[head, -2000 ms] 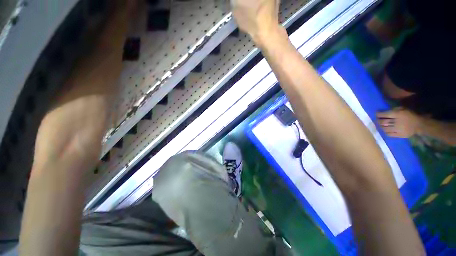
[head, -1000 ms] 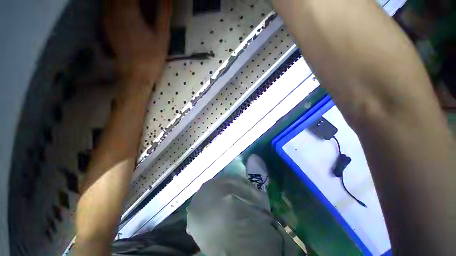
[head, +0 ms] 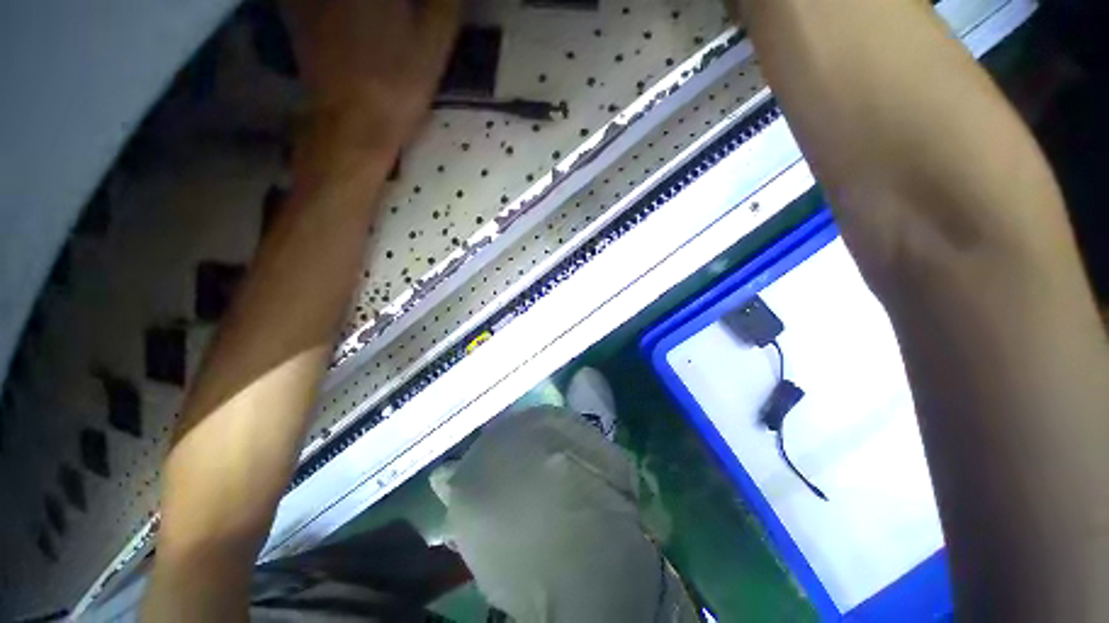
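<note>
The perforated rack shelf [head: 450,195] runs diagonally across the upper left, with rows of small dark squares. My left hand [head: 371,55] is at the top edge over the shelf, partly cut off and dim; its fingers do not show clearly. A short black cord [head: 511,108] with a small end lies on the shelf beside it. My right forearm crosses the right side; the right hand is beyond the top edge. One black power adapter [head: 754,321] with its cord lies on the white liner sheet [head: 851,523] in the blue bin [head: 748,493].
A worn rack edge rail [head: 535,207] and a wide white frame strip [head: 608,296] lie between shelf and bin. My knee [head: 547,511] and shoe [head: 591,397] are below, above the green floor [head: 693,511]. Something dark is at the upper right edge.
Both arms have shifted further over the rack, and my right hand has left the picture at the top. The second person's hand at the bin no longer shows. The view has moved.
</note>
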